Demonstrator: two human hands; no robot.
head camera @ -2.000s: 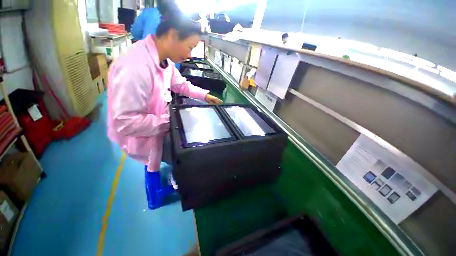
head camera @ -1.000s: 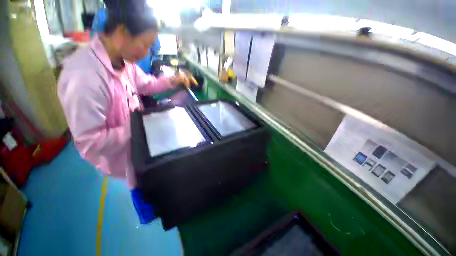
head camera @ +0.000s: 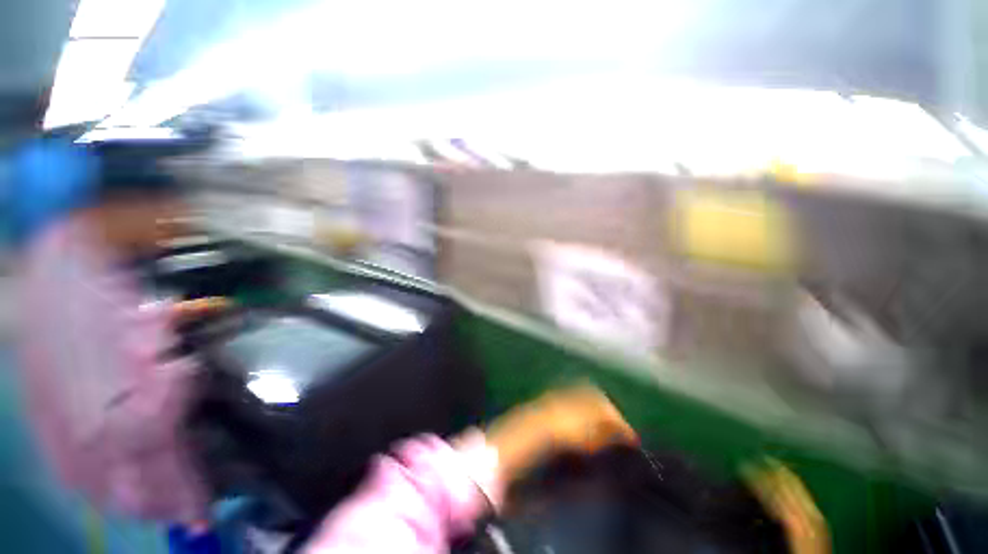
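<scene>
The picture is strongly blurred. A dark foam tray [head camera: 672, 492] lies low in front of me, cut off by the bottom edge; a greyish surface shows inside it. My left hand [head camera: 563, 427], below a pink sleeve, is on the tray's left and far edge, fingers bent over it. My right hand [head camera: 793, 503] is at the tray's right side, only partly in view. Both hands grip the tray by its sides; the blur hides the fingertips.
A dark tray stack [head camera: 358, 417] with two shiny tablets stands to the left on the green bench [head camera: 520, 363]. A person in pink [head camera: 103, 379] is beyond it. Along the bench runs a grey rack with an instruction sheet [head camera: 607, 298] and yellow paper [head camera: 731, 227].
My view has swung right, so the tray stack and the person sit further left. Both my hands have come into view at the near tray.
</scene>
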